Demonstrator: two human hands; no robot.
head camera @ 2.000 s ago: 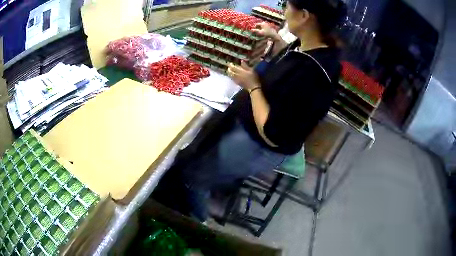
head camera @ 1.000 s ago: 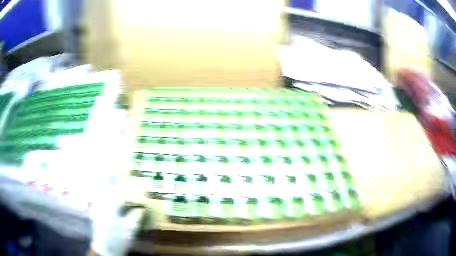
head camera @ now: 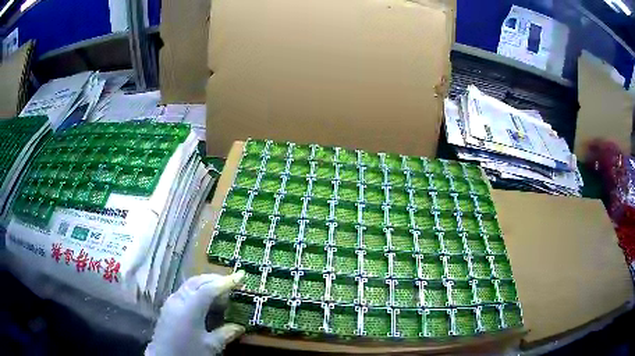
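Observation:
Green square units (head camera: 358, 240) stand in tight rows with pale edges on a tan cardboard layer (head camera: 224, 198) in front of me. The front row sits slightly out of line with the rows behind. My left hand (head camera: 191, 316), in a white glove with yellowish fingertips, is at the front left corner of the rows. Its forefinger and thumb are apart, one above and one below the end unit of the front row; I cannot tell whether they grip it. My right hand is not in view.
Left, more green units (head camera: 104, 163) lie on a thick newspaper stack (head camera: 90, 247). A cardboard sheet (head camera: 327, 76) leans upright behind. Another paper pile (head camera: 519, 142) is at back right, a flat cardboard (head camera: 567, 261) at right, and a red heap (head camera: 613, 174) at the far right edge.
The view has swung left from the neighbouring worker to the green rows. My gloved left hand, blurred at the lower left one second ago, is now at the front left corner of the rows.

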